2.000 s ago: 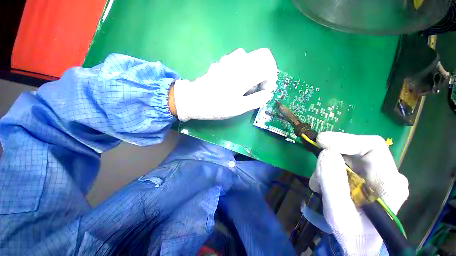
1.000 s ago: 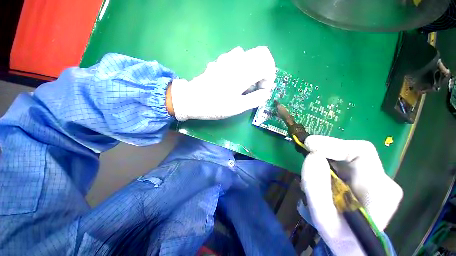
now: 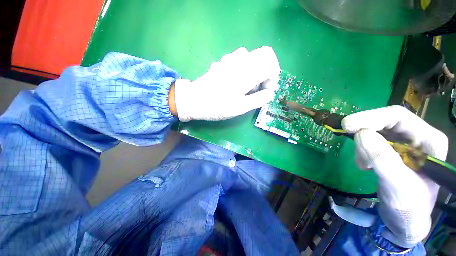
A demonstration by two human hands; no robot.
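A green circuit board [image 3: 312,112] with small silvery parts lies on the green mat. My left hand [image 3: 230,85], in a white glove, has its bent fingertips at the board's left end. What the fingertips pinch, wire or board edge, cannot be made out. My right hand [image 3: 400,160], also gloved, is shut on the soldering iron [image 3: 327,118] at the right. The iron points left across the board, and its tip is on or just above the board close to my left fingertips. A yellow and green wire runs along its dark handle.
The green mat [image 3: 165,30] lies under the board. A red surface [image 3: 55,37] is at the upper left. A large clear round cover [image 3: 365,17] is at the top right. A dark iron stand [image 3: 425,82] is at the right edge.
My right hand has moved right and up, and the iron now lies at a flatter angle with its tip slightly further right. My left hand has barely moved.
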